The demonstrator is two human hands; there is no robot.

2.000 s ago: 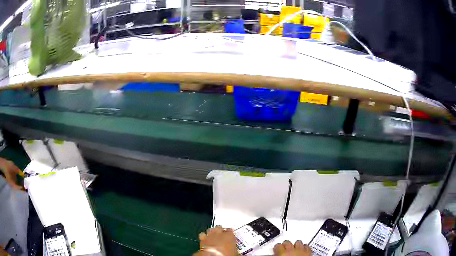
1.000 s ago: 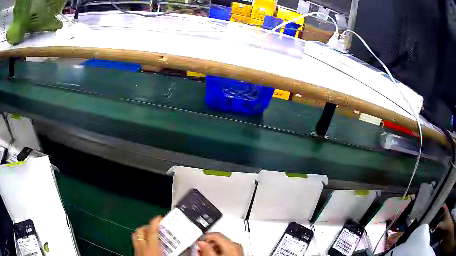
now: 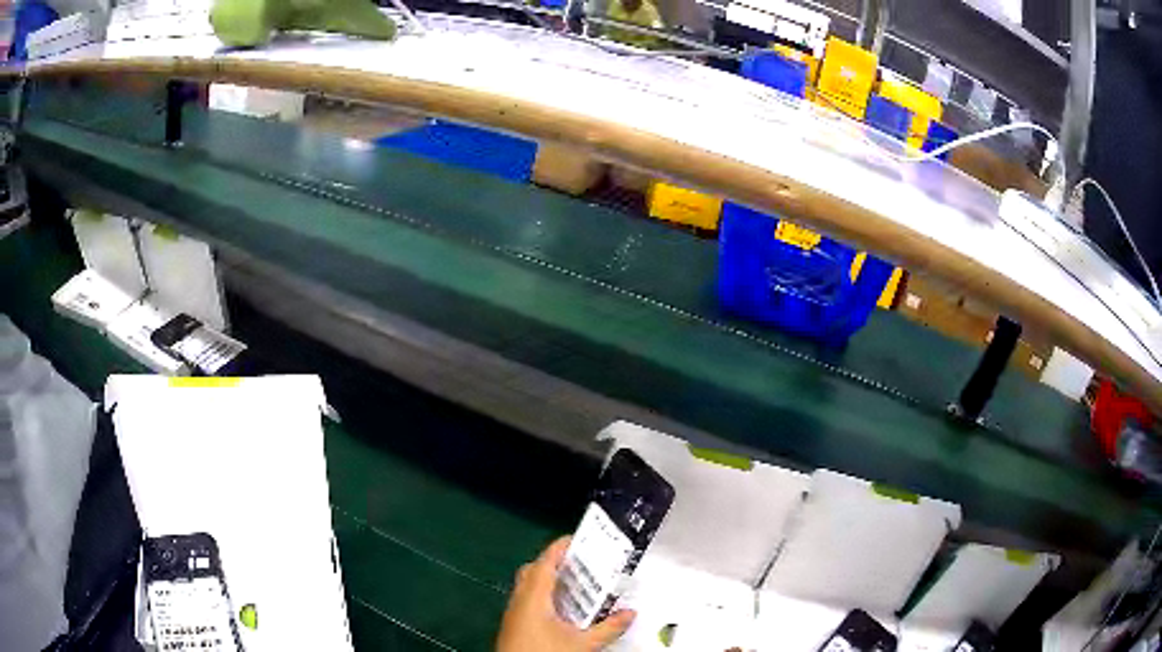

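Note:
My left hand [image 3: 545,614] is at the bottom centre, cut off by the lower edge. It grips a black smartphone [image 3: 616,535] with a printed white film, camera end up and tilted right. The phone is raised in front of the open lid of a white gift box [image 3: 733,516]. A green spot shows on the box's low white part. My right hand is out of the picture. The hidden fingers behind the phone cannot be made out.
An open white box [image 3: 229,459] at left has a phone [image 3: 189,588] in front. More boxes and phones stand at far left and lower right. A dark green conveyor [image 3: 510,287] crosses below a wood-edged shelf [image 3: 535,121]. A blue bin [image 3: 784,287] stands beyond.
The view has turned, so the boxes appear farther right. The held phone is more upright. My right hand, on the phone before, has left the picture; my left hand still holds it.

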